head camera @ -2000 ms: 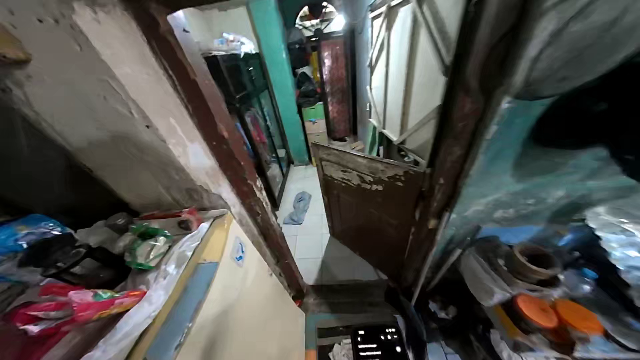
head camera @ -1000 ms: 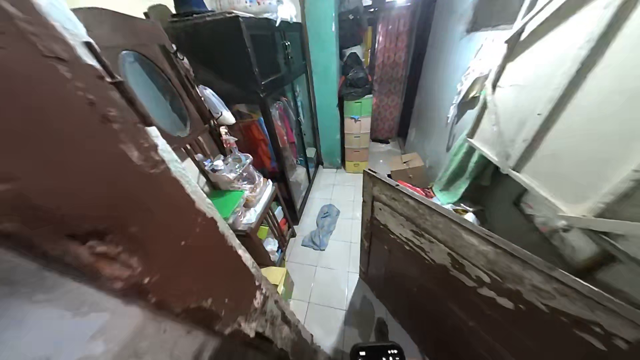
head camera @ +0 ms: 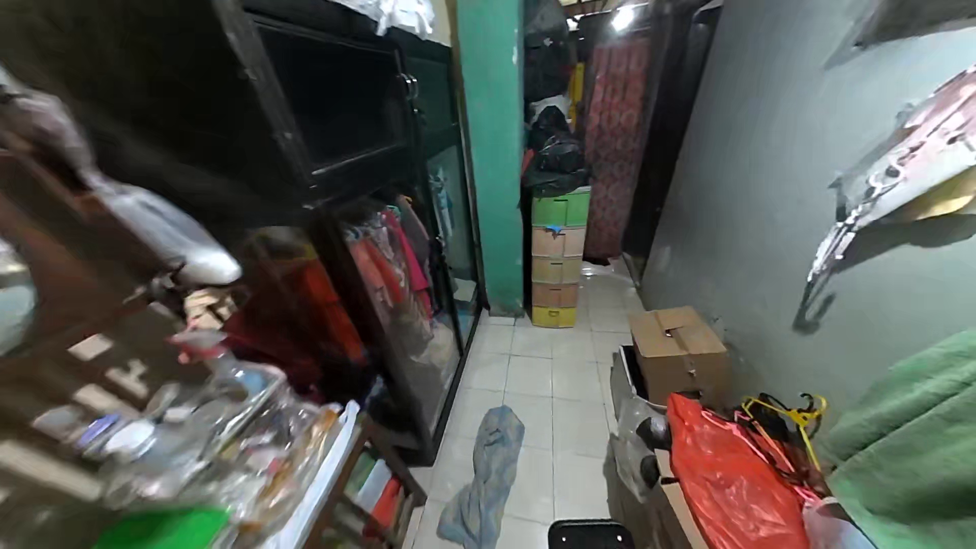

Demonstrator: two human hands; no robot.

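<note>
Neither my left hand nor my right hand shows in the head view, so what they hold cannot be seen. A crumpled grey-blue cloth (head camera: 488, 473) lies on the white tile floor. At the bottom edge a black device (head camera: 590, 535) with rounded corners is partly in view. To the right, a red plastic bag (head camera: 713, 473) and yellow clothes hangers (head camera: 801, 418) lie on top of boxes. A cluttered table with bottles and clear plastic bags (head camera: 259, 450) is at the lower left.
A black wardrobe with glass doors (head camera: 415, 320) holds hanging clothes on the left. Farther back stand a green pillar (head camera: 492, 152), stacked plastic drawers (head camera: 557, 271) and a patterned red curtain (head camera: 614, 145). A cardboard box (head camera: 679, 354) and a green cloth (head camera: 907, 442) are along the right wall.
The view has moved forward through the doorway into the tiled passage. The brown wooden door and its frame have left the view, and the cloth on the floor is nearer.
</note>
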